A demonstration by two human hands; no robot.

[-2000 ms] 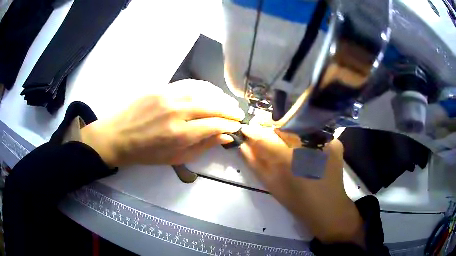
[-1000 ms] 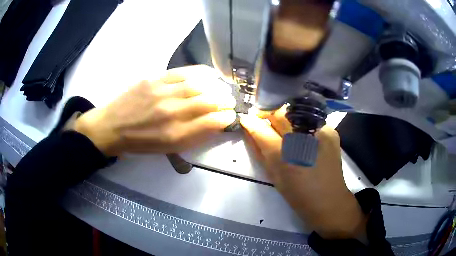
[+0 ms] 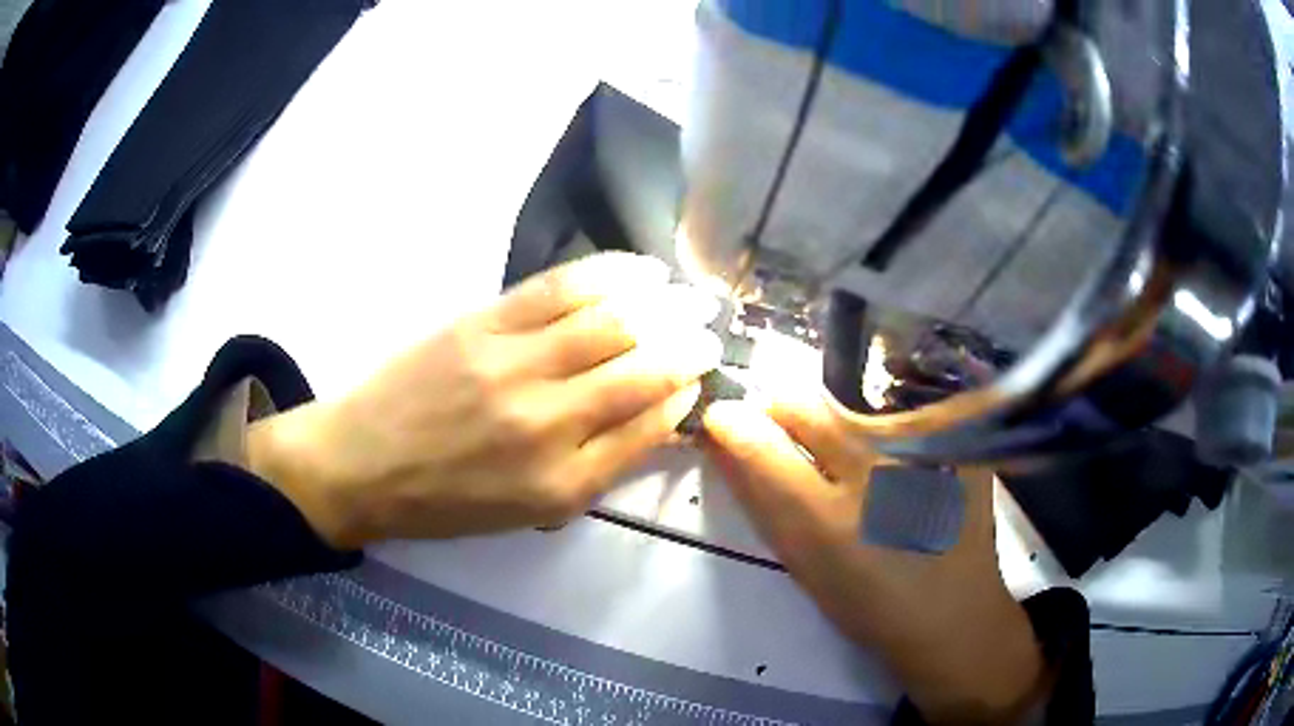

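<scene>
A black cut piece [image 3: 575, 177] lies under and behind my left hand, with its angled end on the white table and a small part between my fingertips in front of the presser foot [image 3: 773, 291]. My left hand [image 3: 497, 390] presses on the piece, its fingertips washed out by the lamp. My right hand [image 3: 866, 546] has its thumb and fingertips at the piece's near edge, touching or almost touching the left fingertips. The machine head [image 3: 908, 156] hides part of the right fingers. The needle itself cannot be made out.
A stack of black cut pieces [image 3: 199, 142] lies upper left, with other black fabric [image 3: 57, 85] beyond it. Loose black pieces [image 3: 1121, 489] lie right of the machine. The ruler [image 3: 468, 660] runs along the front edge. Coloured items [image 3: 1263, 688] show at the lower right edge.
The view has shifted, so the machine head covers more of the right side. My left hand sits lower in the picture and hides the oval tab. Both hands stay at the piece by the presser foot.
</scene>
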